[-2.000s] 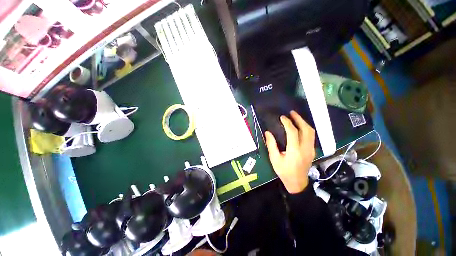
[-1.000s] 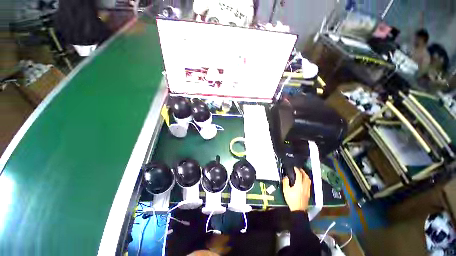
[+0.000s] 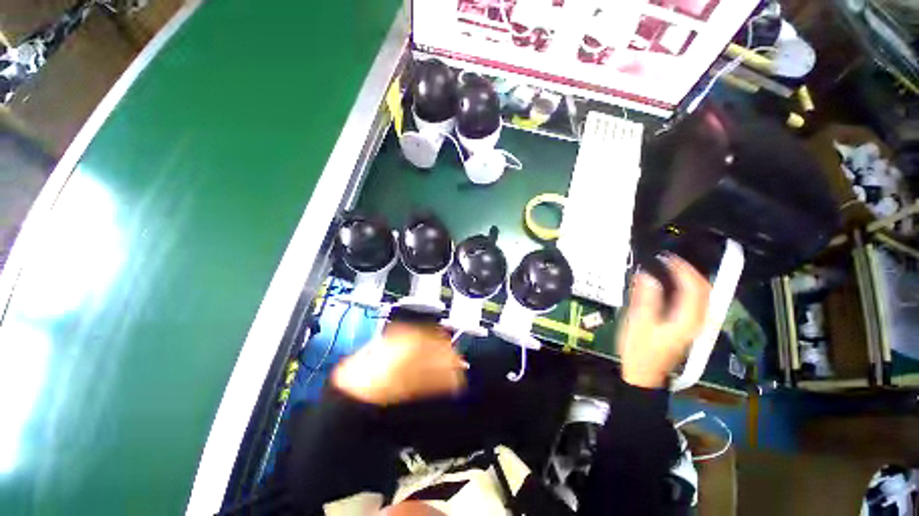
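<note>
Four security cameras with glossy black ball heads and white bodies stand in a row along the bench front; the rightmost camera (image 3: pixel 541 281) has a short lead hanging down. My left hand (image 3: pixel 398 365) is blurred, just in front of the row's left half; whether it holds anything is unclear. My right hand (image 3: pixel 661 323) is blurred, right of the white keyboard (image 3: pixel 602 217), at the dark mouse area. The fingers are curved and their contact with the mouse cannot be made out. Two more cameras (image 3: pixel 478 111) stand behind, below the monitor.
A green conveyor (image 3: pixel 202 202) runs along the left. The monitor (image 3: pixel 584 45) shows pinkish live pictures. A yellow tape roll (image 3: pixel 545 217) lies left of the keyboard. A black label printer (image 3: pixel 751 197) stands at right with a white label strip (image 3: pixel 713 317). Cameras and leads lie low at right.
The view has swung down and left. My left hand, barely visible low before, is now up close to the camera row. My right hand is blurred and no longer lies clearly on the mouse.
</note>
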